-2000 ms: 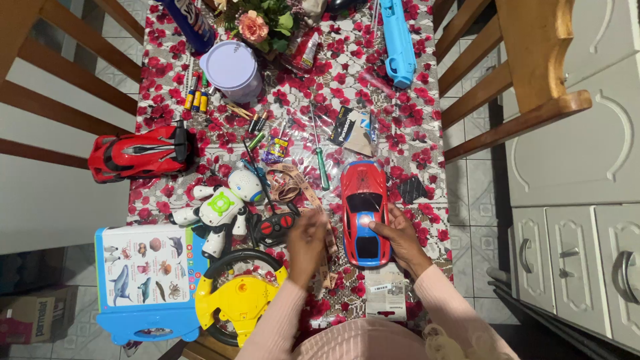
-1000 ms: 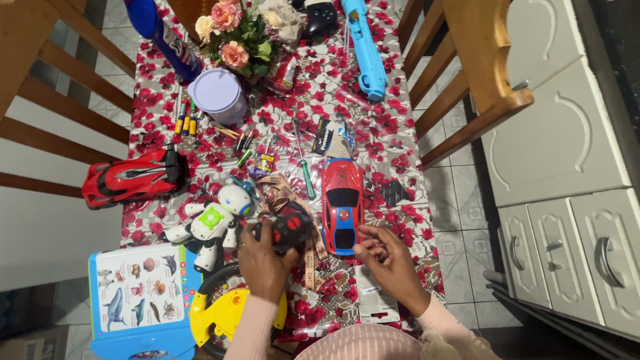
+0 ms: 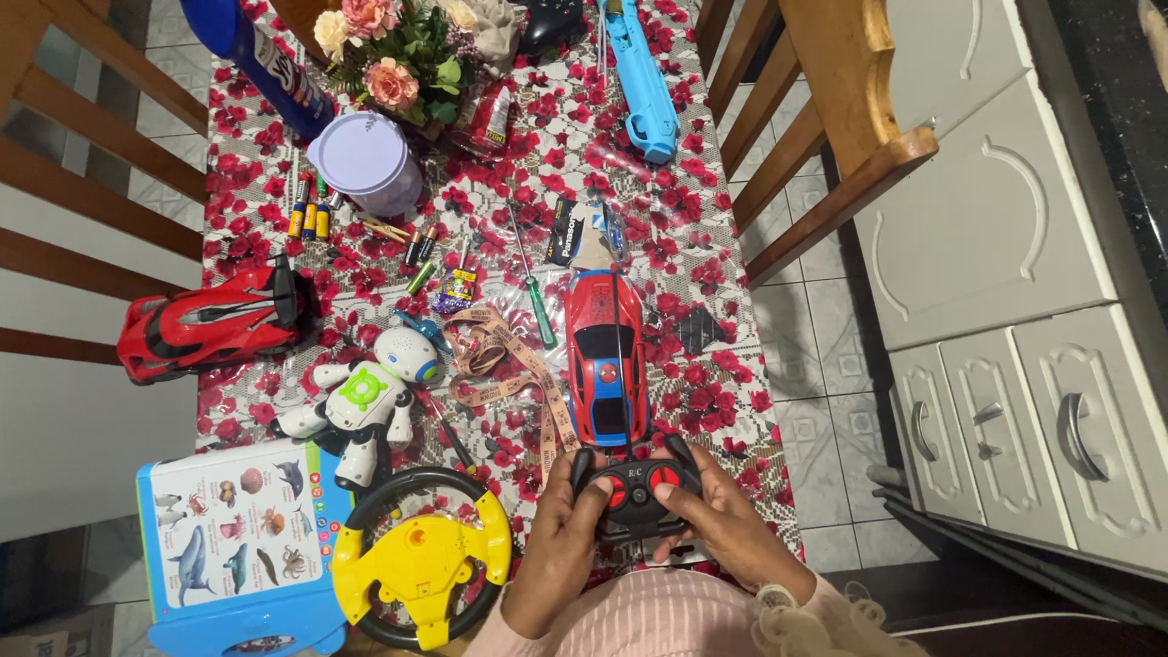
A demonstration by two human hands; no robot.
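Note:
My left hand [image 3: 568,529] and my right hand [image 3: 721,520] grip a black remote control [image 3: 636,525] between them, each thumb on one of its red buttons. Its antenna points forward over a red and blue toy car [image 3: 609,360], which lies just beyond the remote. Left of the car are a printed ribbon [image 3: 511,351] and a green-handled screwdriver [image 3: 540,310]. A white toy robot [image 3: 370,392] lies farther left, above a yellow and black toy steering wheel [image 3: 424,557].
A red toy car [image 3: 214,319] and a blue toy book [image 3: 242,538] are at the left. Batteries [image 3: 310,219], a lidded tub [image 3: 365,164], a blue bottle [image 3: 274,78] and flowers [image 3: 392,82] stand or lie farther back. A light-blue toy gun [image 3: 641,82] is at the back right. Wooden chairs flank the table.
The remote, beside the toy robot two seconds ago, was under my left hand one second ago and is now held in both hands in front of the car. My right hand has left the car.

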